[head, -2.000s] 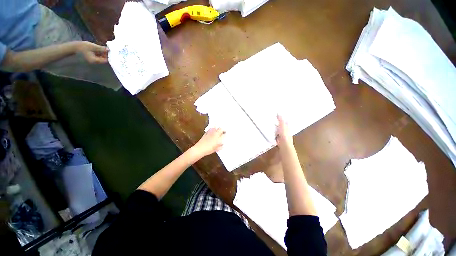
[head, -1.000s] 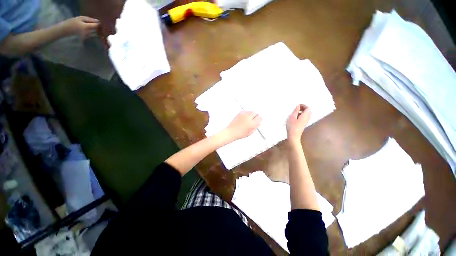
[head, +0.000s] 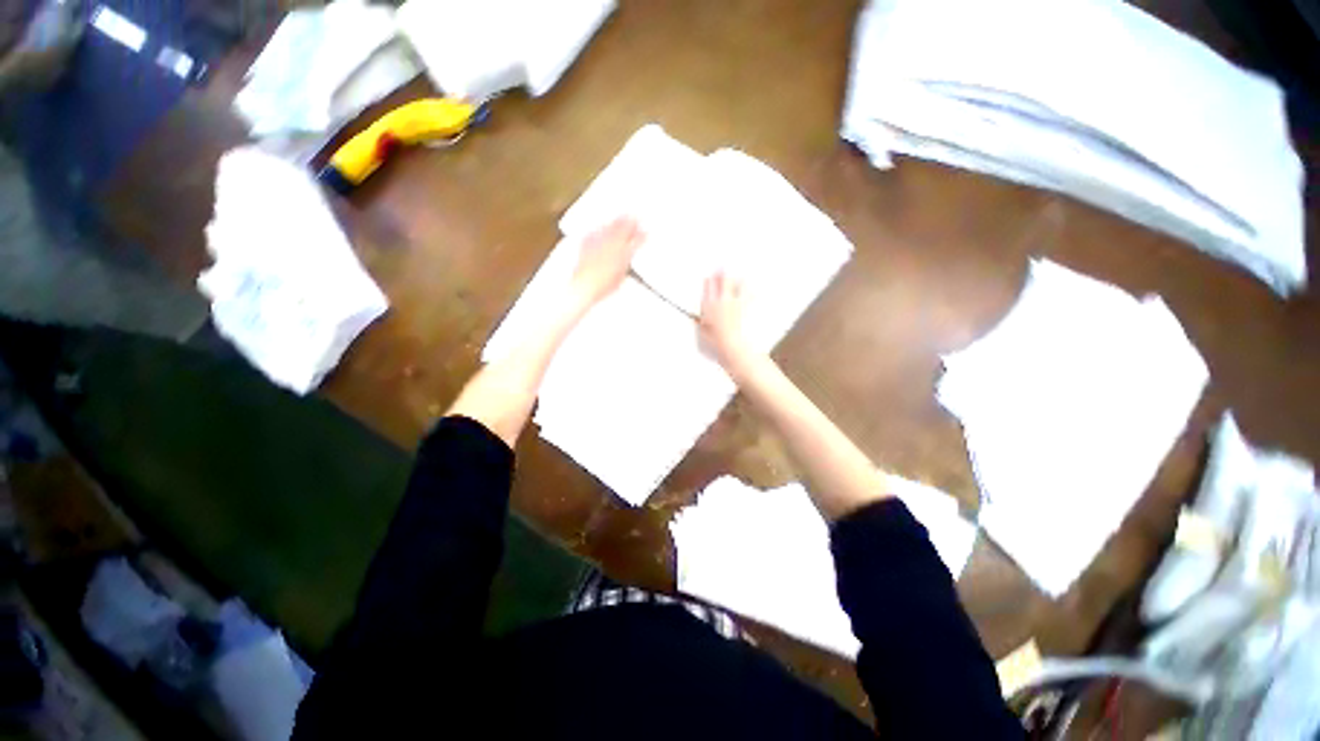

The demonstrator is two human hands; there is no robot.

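White cut panels [head: 637, 391] lie in front of me on the brown table, in two parts with a thin dark line between them. My left hand [head: 605, 261] rests on the panels near their upper left, fingers together. My right hand [head: 720, 308] is on the right part, close to the dark line. The fingertips are blurred and overexposed, so I cannot tell whether either hand pinches a ply.
Another white stack [head: 767, 557] lies under my right forearm, and one [head: 1079, 413] lies to the right. Long cut panels [head: 1071, 123] are at the far right. A yellow-and-black tool [head: 405, 133] and more white pieces [head: 290, 275] are at the left. Tied bundles [head: 1245, 579] lie at lower right.
The view has turned, shifting the table's things. Both hands have moved over the panels, the left one farther up. The other person's hand has left the white piece at the left.
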